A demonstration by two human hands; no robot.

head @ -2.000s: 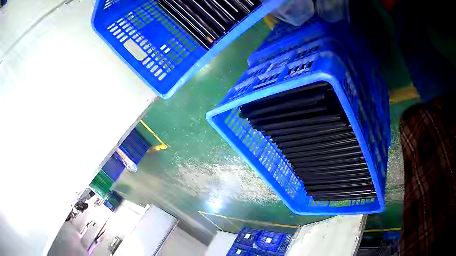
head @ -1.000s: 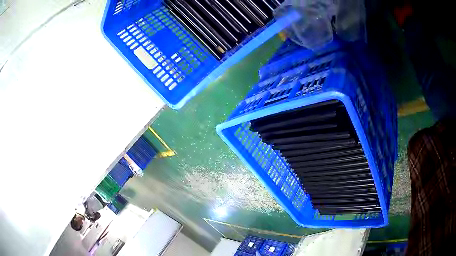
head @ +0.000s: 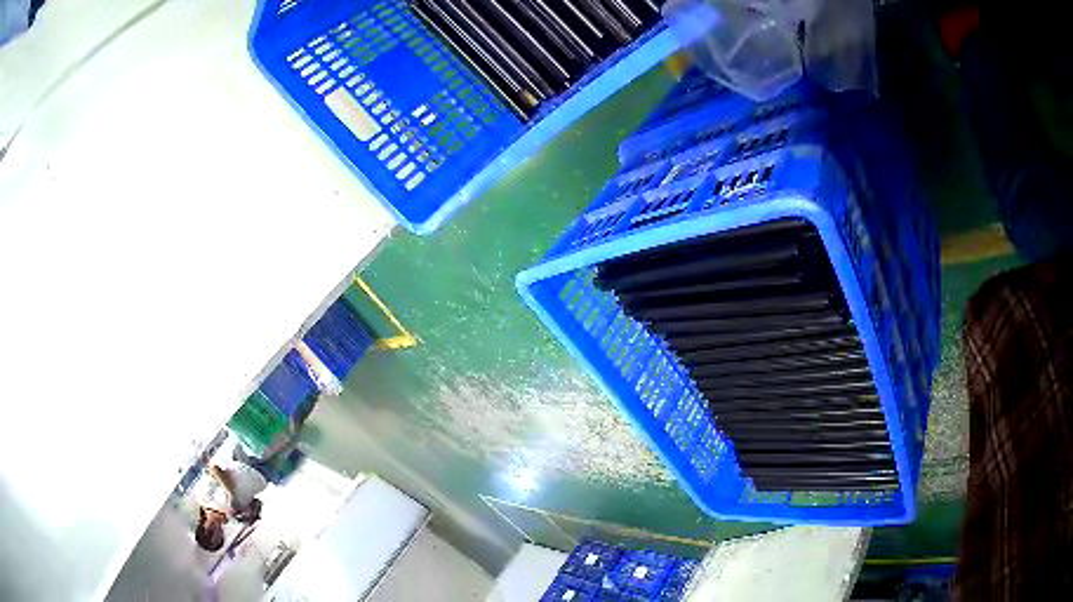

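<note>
A blue crate (head: 553, 289) stands right of the picture's middle, on top of other blue crates. Slim black parts (head: 777, 365) lie in it in parallel rows. A second blue crate (head: 406, 194) at the top edge rests by the white worktable (head: 177, 212) and is cut off by the frame. It also holds slim black parts (head: 530, 47), with glossy edges, toward its right side. A crumpled clear plastic bag (head: 765, 47) lies beside this upper crate. Neither of my hands is in view.
A brown checked sleeve or garment (head: 1018, 435) fills the right edge. The green floor (head: 471, 282) has yellow lines. More blue crates (head: 624, 572) stand at the bottom. A person (head: 224, 506) is at the far lower left, near white tables (head: 382, 529).
The view has shifted, so both crates sit slightly farther right than two seconds ago. More of the plastic bag shows, and the far person now shows more clearly. The parts look unchanged.
</note>
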